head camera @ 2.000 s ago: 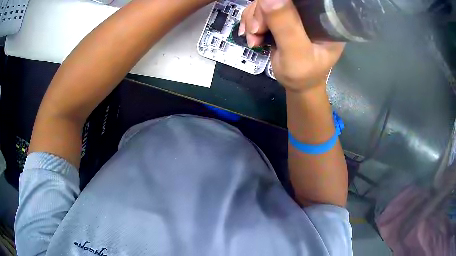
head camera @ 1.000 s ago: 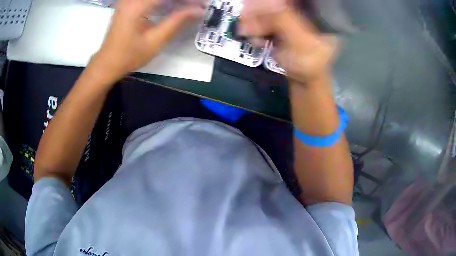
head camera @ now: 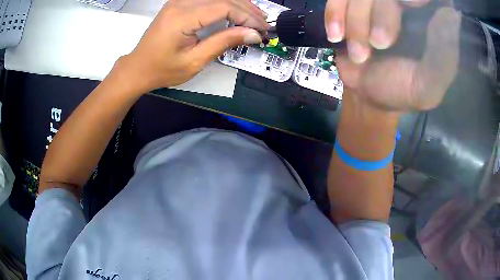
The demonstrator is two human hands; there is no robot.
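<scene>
A white housing half shell (head camera: 261, 65) lies open side up on the bench, with a green circuit board (head camera: 276, 49) bearing a yellow part in it. A second white housing (head camera: 317, 76) lies just right of it, with a bit of green board showing. My right hand (head camera: 384, 60) grips the black electric screwdriver (head camera: 307, 28), its nose pointing left over the first housing. My left hand (head camera: 192, 46) has thumb and fingertips close together near the screwdriver nose at the board. Whether the fingertips pinch something small is hidden.
A white sheet (head camera: 71, 41) lies on the dark green bench top (head camera: 263, 104) at the left. A grey perforated piece (head camera: 13, 22) is at the top left corner. A black strip (head camera: 315, 98) lies at the housings' near edge. Another person's pinkish clothing (head camera: 458, 235) shows at the lower right.
My left hand has moved right to the first housing. My right hand has shifted right, turned the screwdriver sideways and uncovered the board and second housing.
</scene>
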